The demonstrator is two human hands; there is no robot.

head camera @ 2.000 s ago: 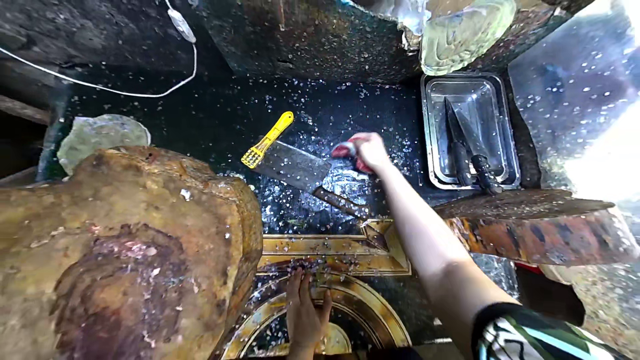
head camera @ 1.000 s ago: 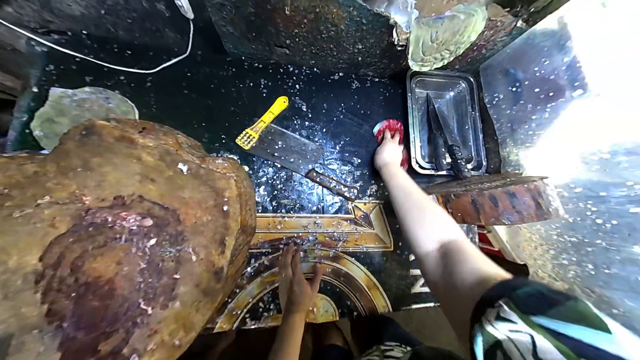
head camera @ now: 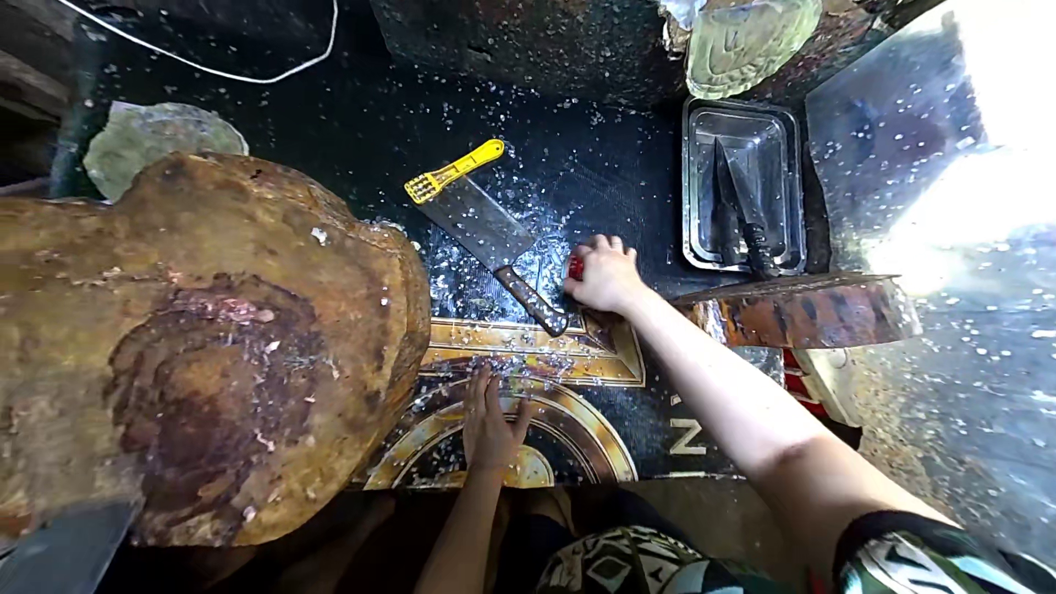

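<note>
My right hand (head camera: 606,272) is closed over a red cloth (head camera: 575,266), of which only a small part shows, on the dark mat just right of the cleaver's handle. The cleaver (head camera: 483,223) lies flat with its dark handle pointing toward me. Across its blade end rests a yellow fish scaler (head camera: 458,171). My left hand (head camera: 492,421) lies palm down with spread fingers on the mat's gold pattern near the front edge, holding nothing. Pale scale-like flecks are scattered over the dark mat (head camera: 577,148).
A thick wooden chopping block (head camera: 363,330) fills the left, with a blade (head camera: 66,549) at its lower left. At right, a metal tray (head camera: 700,157) holds a black-handled knife (head camera: 747,223), above a round wooden slab (head camera: 792,318). A white cable (head camera: 264,80) crosses the upper left.
My right hand has come back from beside the metal tray toward the cleaver's handle, with the red cloth. The left hand stays on the gold pattern. Cleaver and scaler lie as before.
</note>
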